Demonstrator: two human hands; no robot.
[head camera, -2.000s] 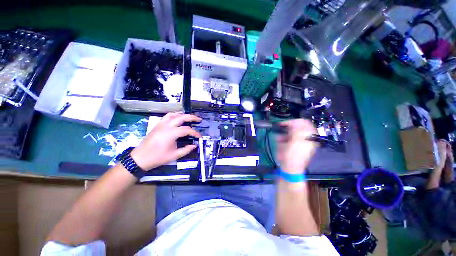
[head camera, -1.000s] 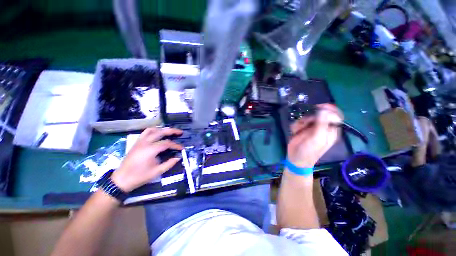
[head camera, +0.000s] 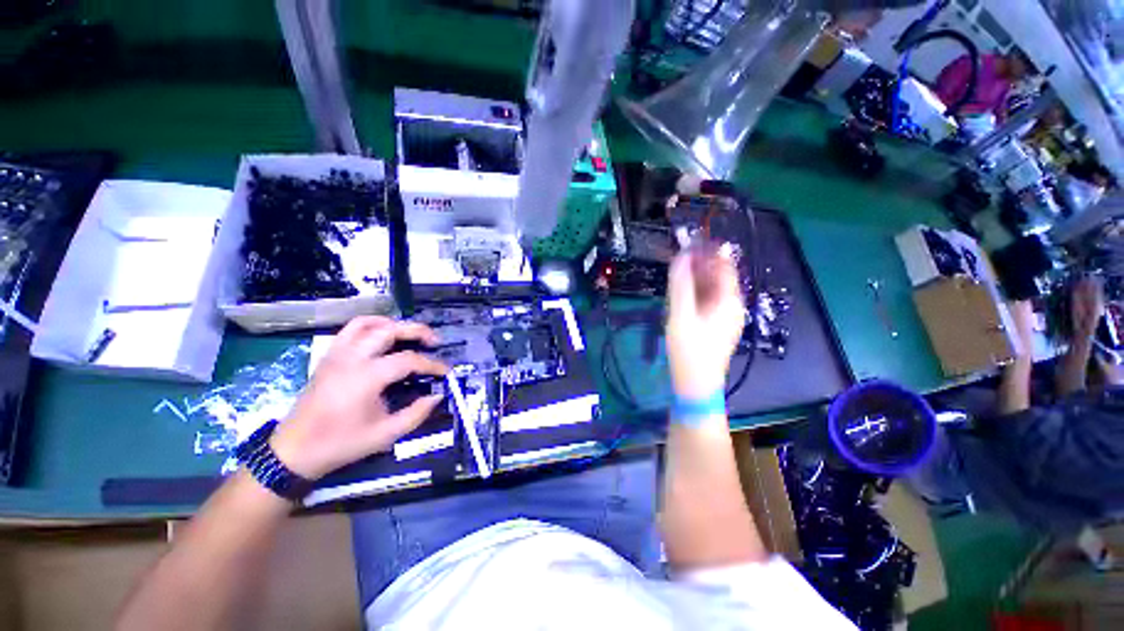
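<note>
The black housing (head camera: 524, 345) lies on the black work pad (head camera: 549, 425) with white borders, its narrow section pointing towards me. My left hand (head camera: 358, 388) holds the housing's left end, fingers curled over its edge. My right hand (head camera: 705, 314) is over the left side of the black tray (head camera: 807, 333). Its fingertips are at a small dark thing with an orange bit (head camera: 705, 219), too blurred to tell if it is gripped. A thin black cable (head camera: 613, 370) loops beside and below this hand.
White boxes (head camera: 68, 302) stand at left, one heaped with black parts (head camera: 302, 228). The screw feeder (head camera: 456, 203) and green perforated box (head camera: 577, 216) stand behind the pad. Clear pieces (head camera: 253, 401) lie left. A blue-rimmed tub (head camera: 883, 428) is right. A neighbour's hands (head camera: 1085, 302) show at far right.
My right hand went from beside the pad out to the right with a dark, thin tool, then back left and farther forward. The left hand stays on the housing. The view has shifted.
</note>
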